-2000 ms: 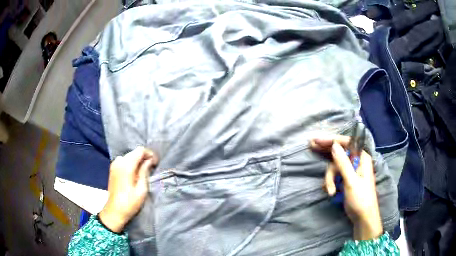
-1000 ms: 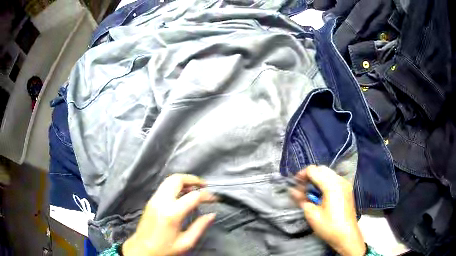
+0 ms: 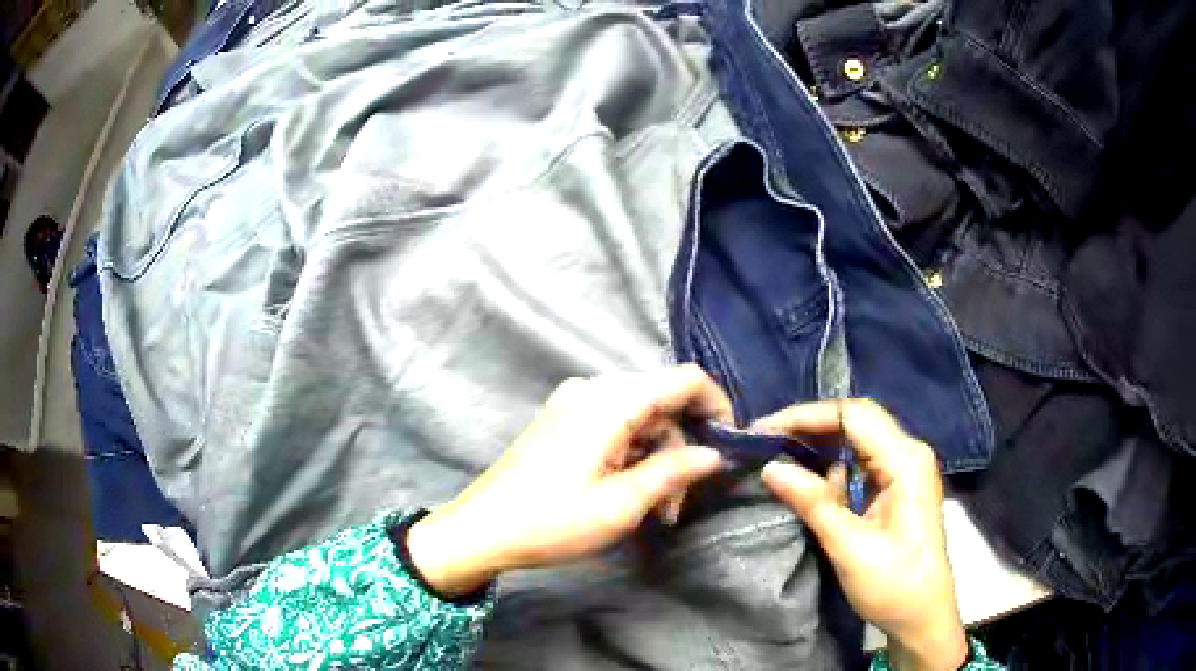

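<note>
A denim vest (image 3: 433, 275) lies with its pale grey-blue inside up. Its armhole (image 3: 754, 282) is an oval opening with dark blue edging, right of the middle. My left hand (image 3: 590, 472) pinches the lower edge of the armhole between thumb and fingers. My right hand (image 3: 859, 505) pinches the same edge just to the right, a short gap from the left. Blue-handled thread snips (image 3: 857, 485) are tucked in my right hand, mostly hidden by the fingers; their blades can hardly be made out.
Black denim garments (image 3: 1010, 223) with brass-coloured buttons are piled at the right. Blue denim (image 3: 112, 433) shows under the vest at the left. A white tabletop edge (image 3: 984, 577) shows at lower right. A pale grey trough (image 3: 79, 144) stands at the upper left.
Both hands have moved from the seam on the pale inside to the lower armhole edge and come closer together. The vest sits further left and higher in view.
</note>
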